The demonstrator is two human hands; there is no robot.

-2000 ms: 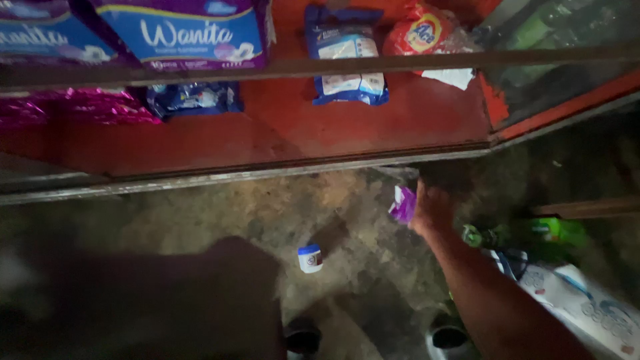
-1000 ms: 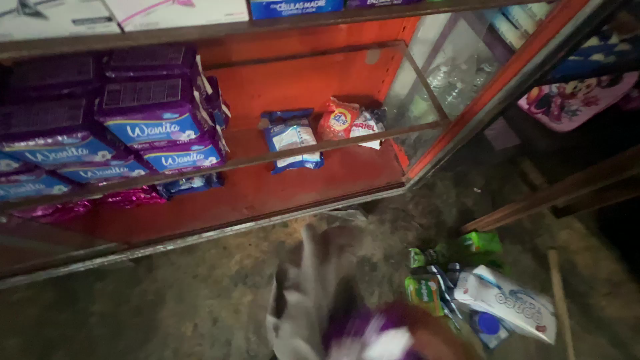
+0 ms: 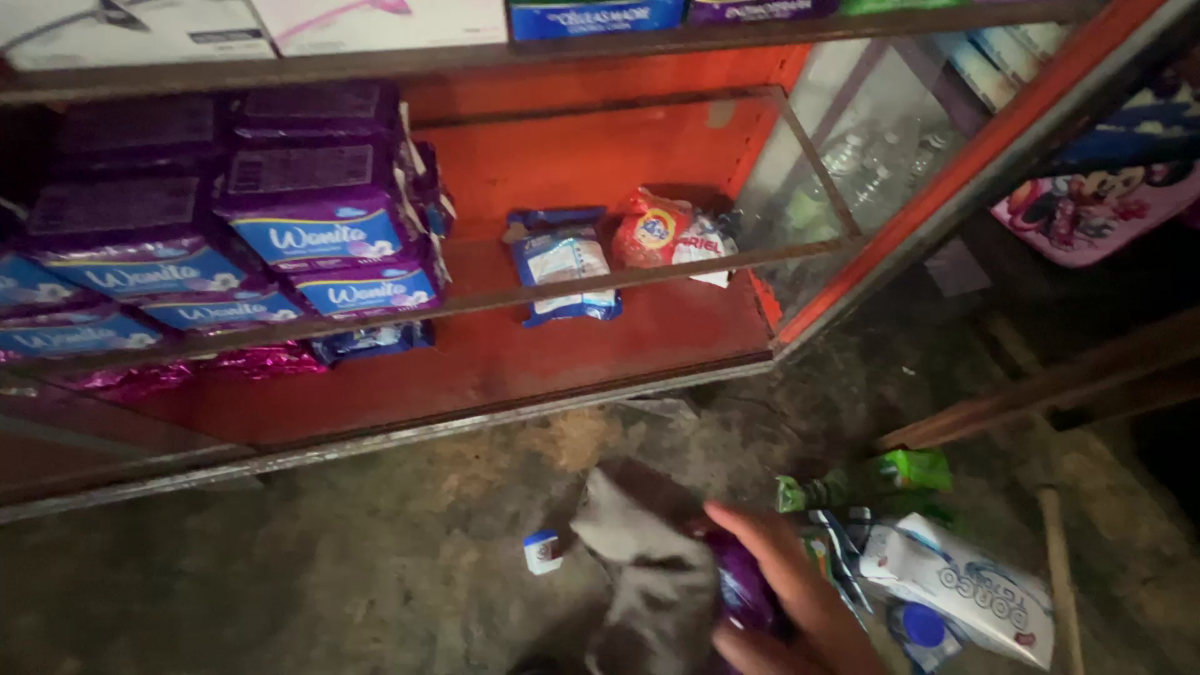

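My right hand (image 3: 792, 591) is at the bottom right of centre, its fingers around a shiny purple package (image 3: 745, 586). A grey cloth (image 3: 652, 572) hangs directly left of the package; whether the same hand holds it I cannot tell. My left hand does not show. On the floor left of the cloth stands a small white container with a blue lid (image 3: 542, 551). Purple Wanita packs (image 3: 314, 225) are stacked on the shelf at left. A blue and white package (image 3: 564, 267), a red bag (image 3: 649, 230) and a white Ariel bag (image 3: 705, 248) lie on the red shelf.
The metal edge of the cabinet (image 3: 394, 427) crosses above the floor. At right on the floor lie a white Dorco package (image 3: 966, 586), green packages (image 3: 914, 471) and a blue round lid (image 3: 923, 623). Beside them are a wooden stick (image 3: 1059, 581) and a wooden beam (image 3: 1050, 380).
Two seconds ago my right hand held a small purple and white item near the cabinet's edge; now it is lower in view, at a purple package. The grey cloth has come into view. The view has shifted.
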